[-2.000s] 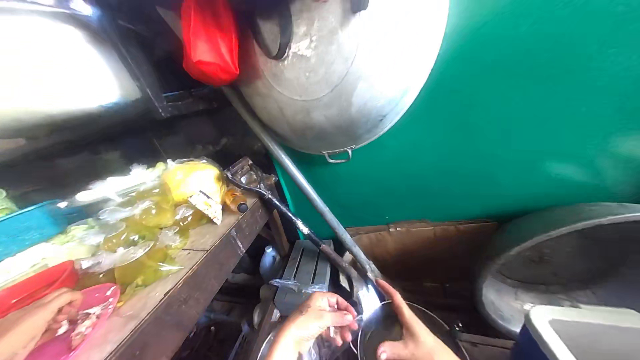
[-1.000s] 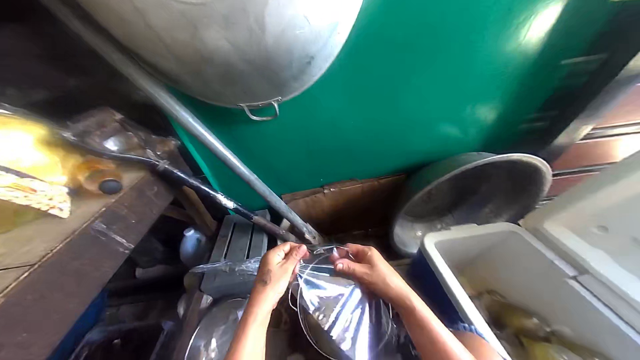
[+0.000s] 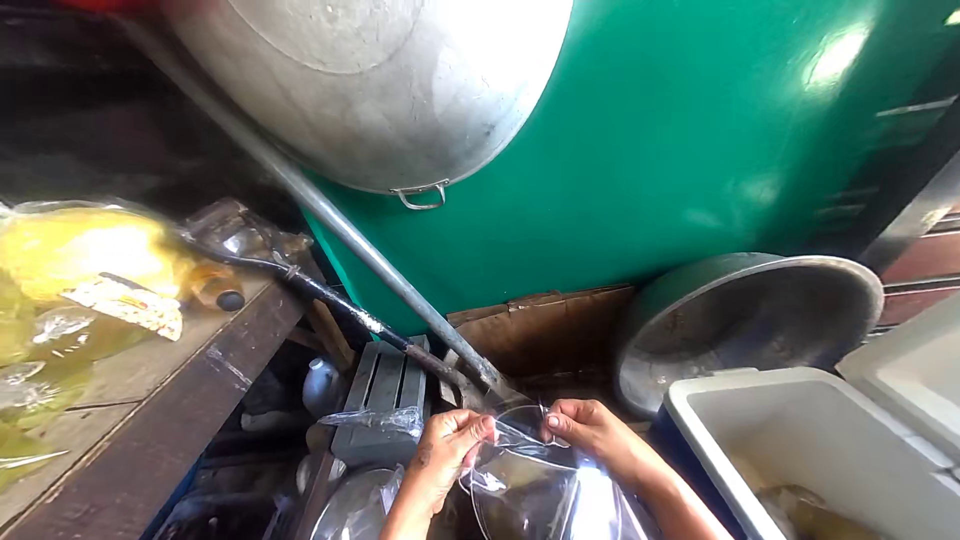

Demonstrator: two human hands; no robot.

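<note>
My left hand (image 3: 448, 457) pinches one side of the mouth of a clear plastic bag (image 3: 540, 487), at the bottom centre of the view. The other side of the bag's mouth is between the thumb and fingers of my right hand (image 3: 596, 435). The bag's top edge stands apart between the two hands, and its lower part hangs out of the frame. A round metal rim shows around and behind the bag. Left of my left hand, a strip of clear plastic (image 3: 379, 420) lies on a grey slatted plastic stool (image 3: 386, 382).
A blue cooler with a white rim (image 3: 787, 375) stands open at the right, beside a large metal basin (image 3: 750, 322). Bags of yellow liquid (image 3: 82, 247) lie on the wooden table (image 3: 187, 382). A metal pipe (image 3: 352, 240) slants down near my hands; a large pot (image 3: 420, 90) hangs above.
The clear bag, plain between my hands one second ago, now stands wider at its mouth. My hands were apart two seconds ago and have come together at the bag. The view has swung right.
</note>
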